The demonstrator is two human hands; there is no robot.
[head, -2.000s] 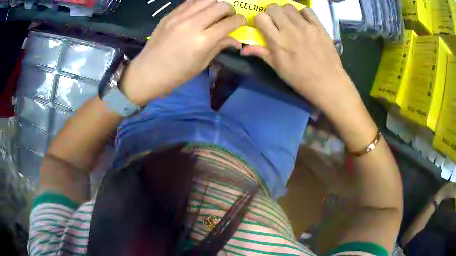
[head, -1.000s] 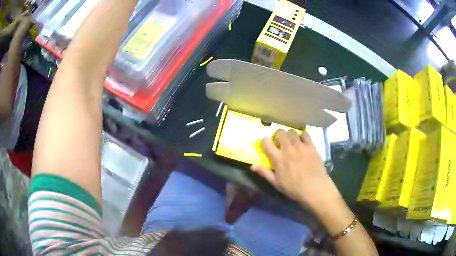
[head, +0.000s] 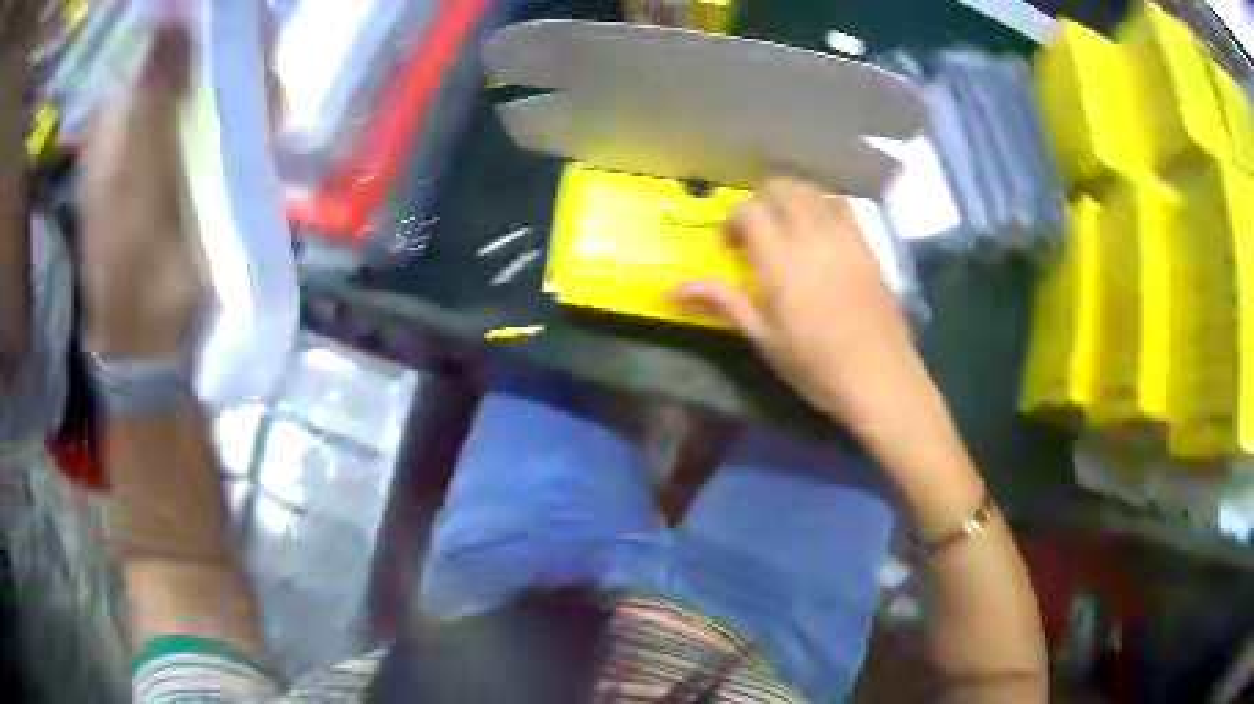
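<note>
A yellow retail box (head: 619,248) lies on the dark green bench, its long lid flap (head: 701,103) standing open behind it, pale inner side showing. My right hand (head: 825,296) grips the box's right part, thumb at the front edge and fingers over the top. My left hand (head: 138,261) is at the far left, motion-blurred, against a long clear plastic tray (head: 245,234) that it seems to hold past the bench edge. Its fingertips are not clear.
Stacked clear trays with a red layer (head: 399,124) stand at upper left. Grey packed items (head: 997,145) stand right of the box. Yellow boxes (head: 1183,261) are stacked at far right. Small slivers (head: 516,332) lie left of the box. A compartment tray (head: 323,440) is below the bench.
My left hand came off the box, reached over the tray stack, and is now lower at the far left with a clear tray. The lid flap opened. My right hand stayed on the box.
</note>
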